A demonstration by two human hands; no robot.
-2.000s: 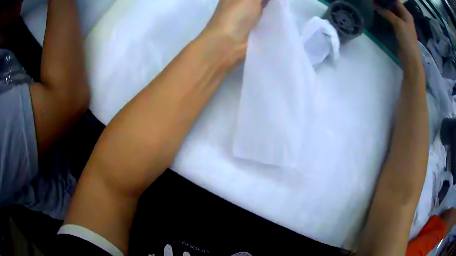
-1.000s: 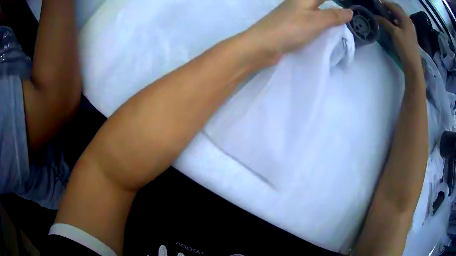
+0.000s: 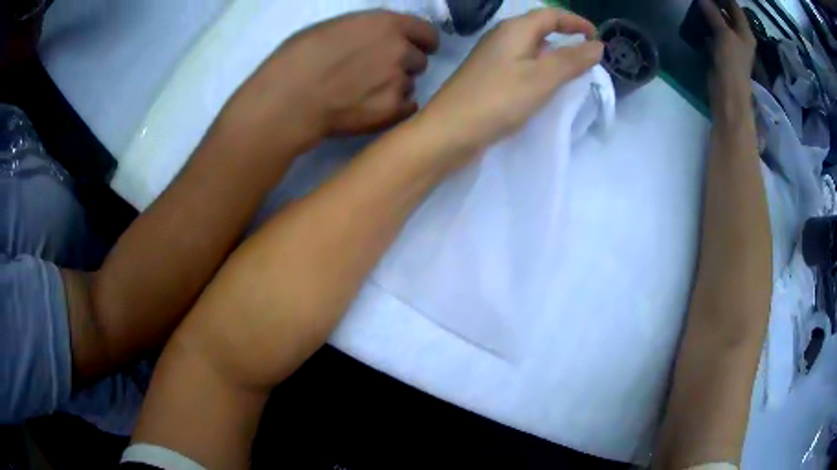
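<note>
My left hand [image 3: 518,78] pinches the mouth of a white protective bag [image 3: 496,220] between fingers and thumb. The bag hangs flat and wide over the white-covered table. A dark grey handheld fan's round grilled head [image 3: 627,55] lies just right of my left fingertips, beside the bag mouth; its handle is not visible. My right hand [image 3: 732,41] is at the top right, partly cut off by the upper edge, with its fingers around a dark object [image 3: 697,26], too dark to identify surely.
Another person's arm and fist [image 3: 358,69] reach over the table from the left, close to my left forearm. A dark round part [image 3: 473,13] lies near that fist. A dark green surface [image 3: 675,60] borders the table. Whitish film with dark pieces [image 3: 798,165] is piled at the right.
My left hand has moved from the bag's upper end to its mouth beside the fan head. The bag has spread wider. The other person's hand has come in from the left.
</note>
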